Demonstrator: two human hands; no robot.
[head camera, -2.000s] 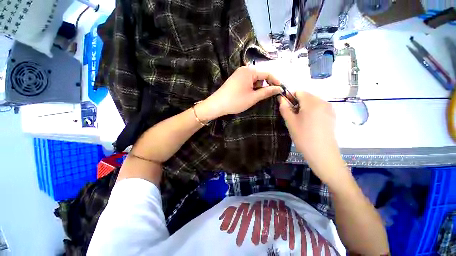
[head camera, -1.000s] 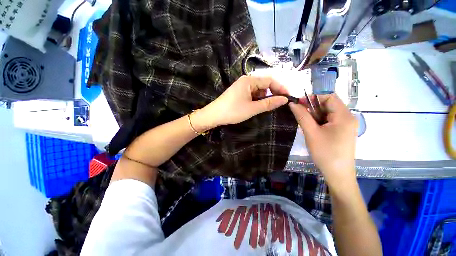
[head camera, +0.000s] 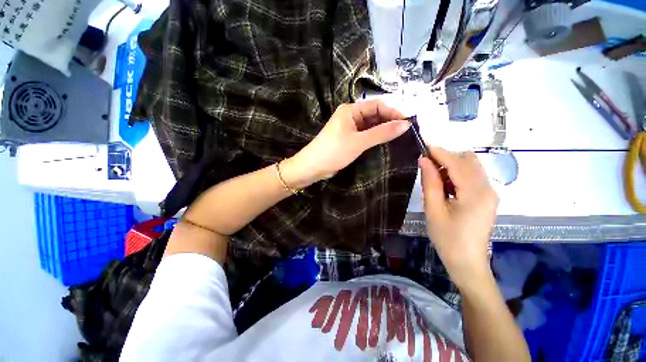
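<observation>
The dark plaid garment (head camera: 283, 92) lies in folds on the machine table, left of and in front of the needle area. My left hand (head camera: 365, 131) rests over it and pinches its edge between thumb and fingers. My right hand (head camera: 457, 198) holds a slim dark tool, perhaps tweezers (head camera: 421, 140), whose tip meets the cloth edge at my left fingertips. The presser foot and needle area (head camera: 418, 74) is just beyond my hands. A curled garment edge (head camera: 365, 83) lies beside it.
Snips (head camera: 602, 102) and orange-handled scissors (head camera: 635, 173) lie at the far right. A clear cylinder (head camera: 463, 99) is right of the needle. A scale (head camera: 538, 230) runs along the table's front edge. A grey motor box (head camera: 57, 102) and blue crate (head camera: 85, 237) are at left.
The slim tool now points from my right hand to the cloth edge at my left fingertips. My right hand has moved slightly down and left since a second ago.
</observation>
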